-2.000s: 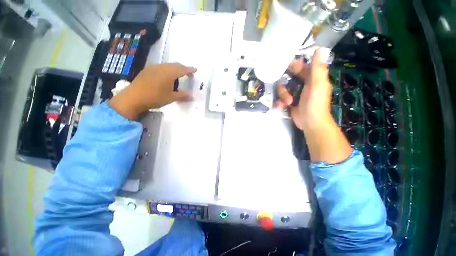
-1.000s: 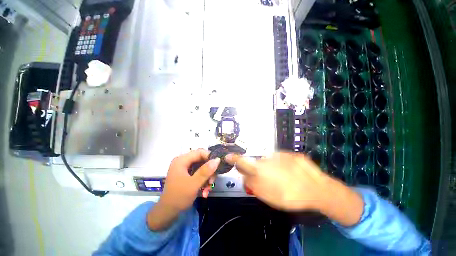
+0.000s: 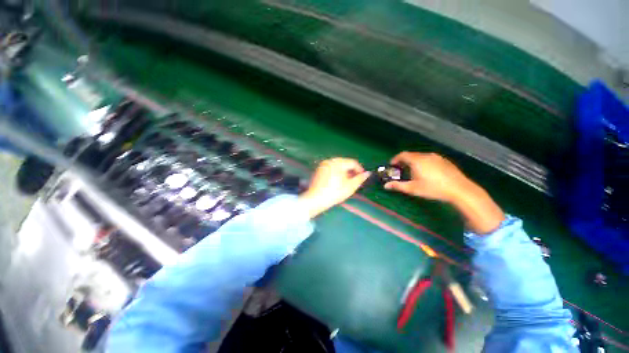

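My right hand [image 3: 431, 180] holds a small black watch body [image 3: 392, 174] with a pale, shiny inside between thumb and fingers, above the green mat. My left hand [image 3: 336, 182] is just left of it, with thumb and fingertips closed together on a small dark piece [image 3: 369, 174] beside the body. The piece is blurred, and I cannot tell whether it is joined to the body. Both hands are bare below blue sleeves.
A blister tray [image 3: 207, 172] with rows of dark round parts lies on the left. Red-handled pliers [image 3: 416, 303] and another tool lie at the lower right of a green mat [image 3: 338, 269]. A blue bin [image 3: 586, 179] stands at far right. The machine's pale edge [image 3: 48, 241] is lower left.
The view has swung right, from the machine bed to the green bench. The hands have moved off the machine's front with the black body, which is now held in my right hand.
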